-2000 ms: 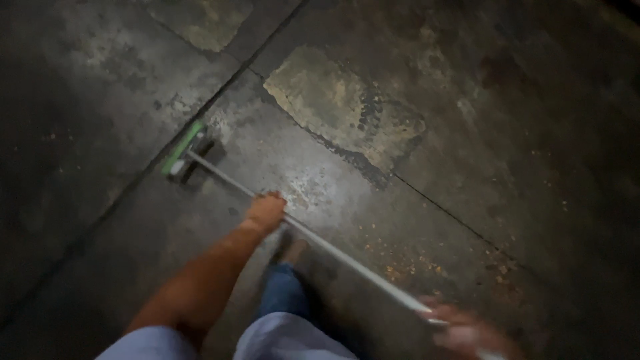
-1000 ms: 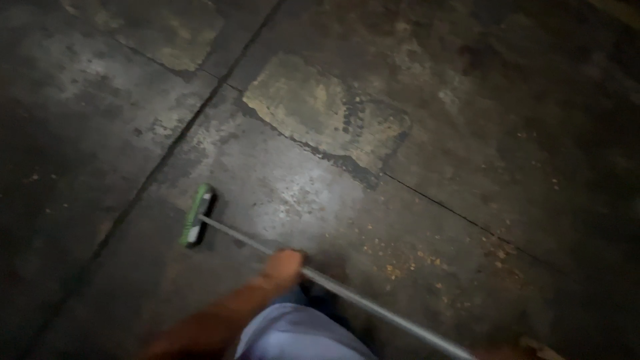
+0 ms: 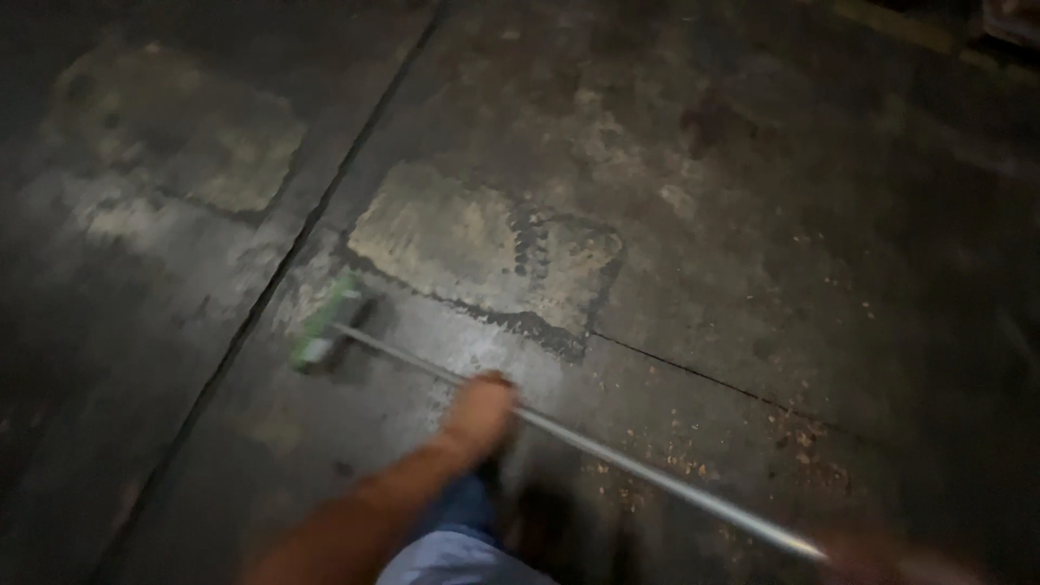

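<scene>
A push broom with a green and white head (image 3: 327, 323) and a long metal handle (image 3: 650, 471) lies slantwise across the view. My left hand (image 3: 481, 413) is closed around the handle's middle stretch, below and to the right of the head. At the lower right, my right hand (image 3: 886, 552) holds the handle near its other end; it is blurred and partly dark. The broom head is on the concrete floor (image 3: 390, 455), just right of a long dark joint. Small light brown debris (image 3: 682, 463) lies scattered on the floor, right of my left hand and on both sides of the handle.
A worn pale patch (image 3: 455, 236) with rough, broken edges lies ahead of the broom, and another pale patch (image 3: 187, 138) lies left of the floor joint (image 3: 276, 276). A thin crack (image 3: 691, 371) runs right from the nearer patch. A faint yellowish line (image 3: 894, 28) crosses the upper right.
The broom head has moved up toward the pale patch since one second ago, when it was farther below it. Both hands have kept hold of the handle.
</scene>
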